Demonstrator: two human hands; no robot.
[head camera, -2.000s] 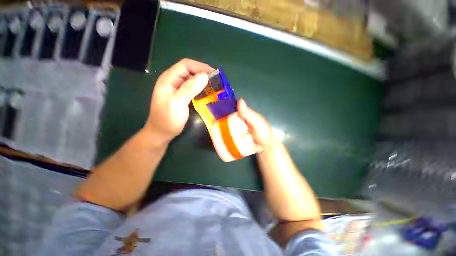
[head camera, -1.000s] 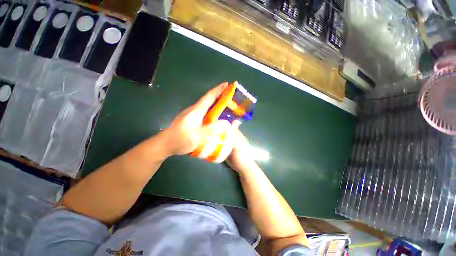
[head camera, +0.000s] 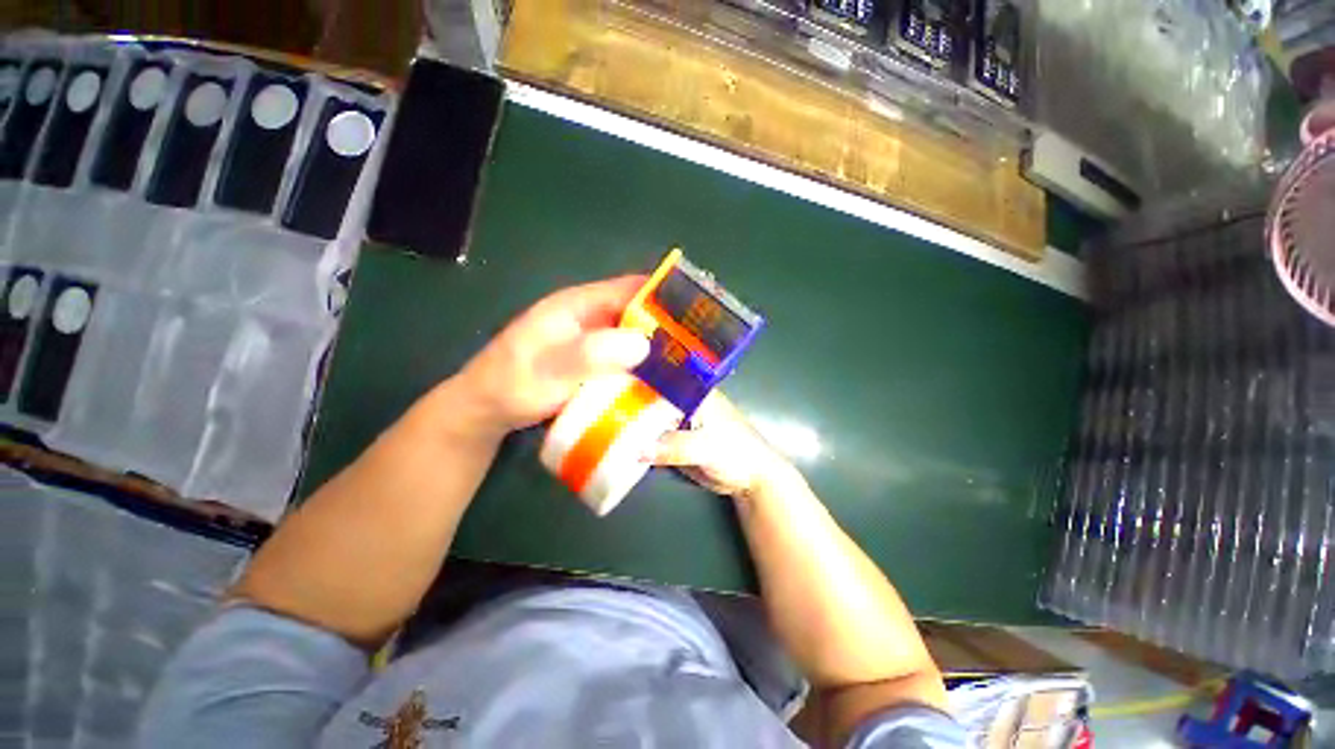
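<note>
The tape dispenser (head camera: 700, 334) has a blue-purple body, orange parts and a toothed edge at its upper end. Its roll of clear tape (head camera: 603, 439) shows an orange band and sits at the lower left end. My left hand (head camera: 564, 351) holds the dispenser from the left, thumb near the join of body and roll. My right hand (head camera: 715, 443) holds it from below right, with fingers at the roll's side. The dispenser is held tilted above the green mat (head camera: 893, 381). The fingertips behind it are hidden.
A black smartphone (head camera: 435, 161) lies at the mat's upper left. A left tray (head camera: 191, 315) holds black units with round white stickers. Dark assemblies (head camera: 925, 37) stand beyond a yellow-brown board (head camera: 776, 110). Stacked clear trays (head camera: 1201, 468) and a pink fan (head camera: 1307, 220) are at right.
The dispenser has turned from upright, toothed end up, to leaning up and right. My left hand has shifted from its toothed end down towards its middle. The view has shifted too.
</note>
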